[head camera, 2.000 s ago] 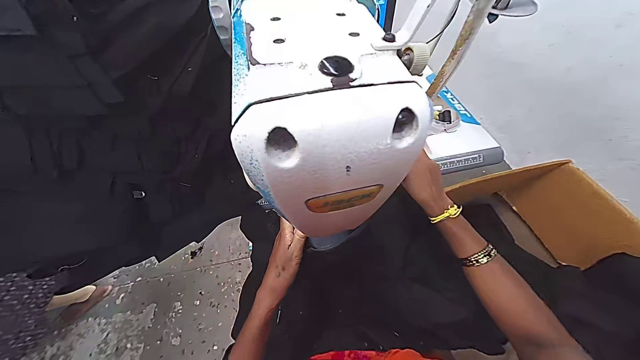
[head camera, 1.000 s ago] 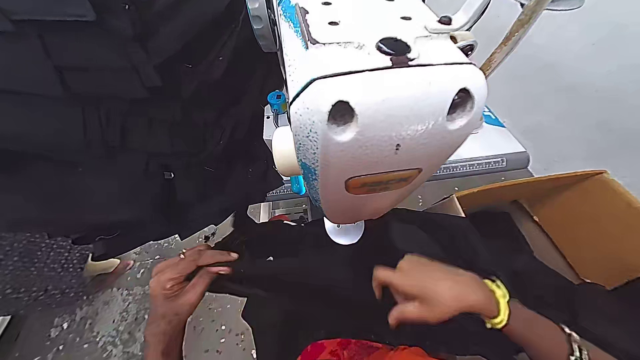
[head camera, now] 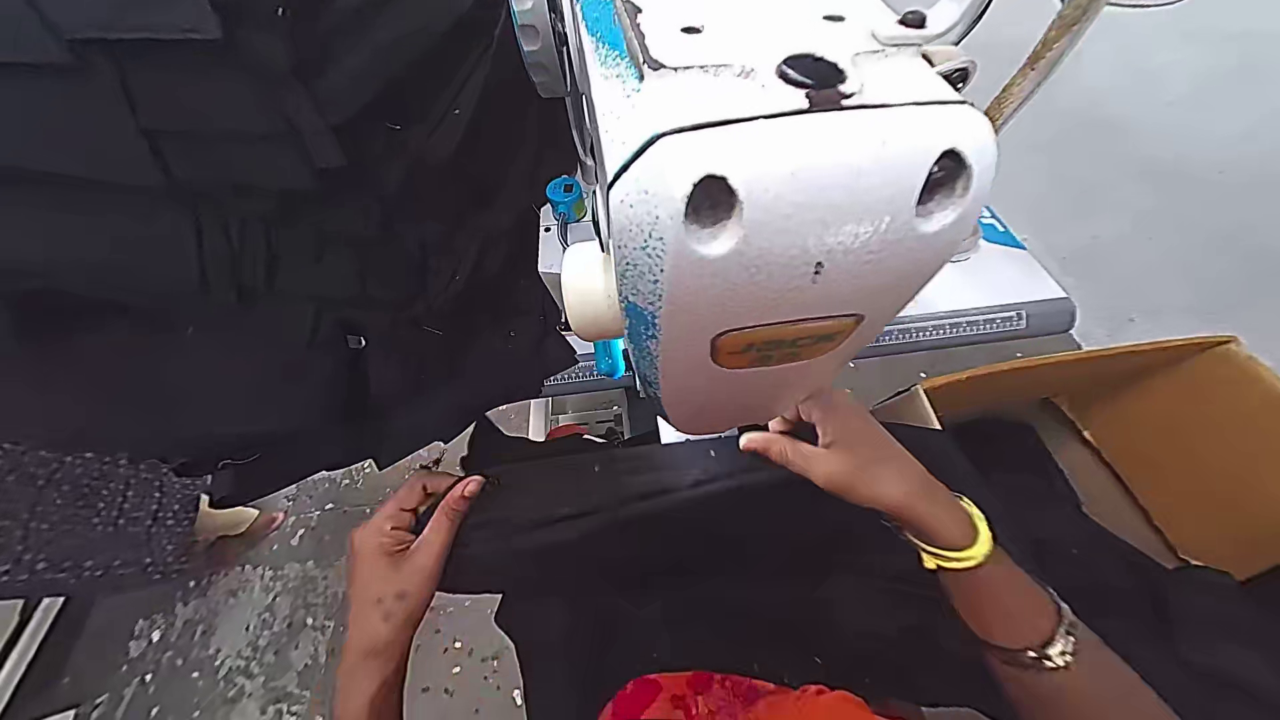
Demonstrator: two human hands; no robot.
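A length of black fabric (head camera: 680,560) lies spread in front of a white and blue Jack sewing machine (head camera: 790,260). My left hand (head camera: 405,550) pinches the fabric's left end between thumb and fingertips. Just below the front of the machine head, my right hand (head camera: 850,455) grips the fabric's upper edge; some of its fingers are hidden by the head. Between the two hands the edge runs nearly straight. The needle area is hidden behind the head.
An open cardboard box (head camera: 1170,450) stands at the right, with black fabric reaching toward it. A large heap of dark cloth (head camera: 250,230) fills the upper left. Below that heap, a person's foot (head camera: 235,522) shows at the left above the speckled floor.
My right hand was above the fabric with bent fingers a second ago; it has moved up to the fabric's edge and now holds it. Two seconds ago both hands were partly behind the machine head.
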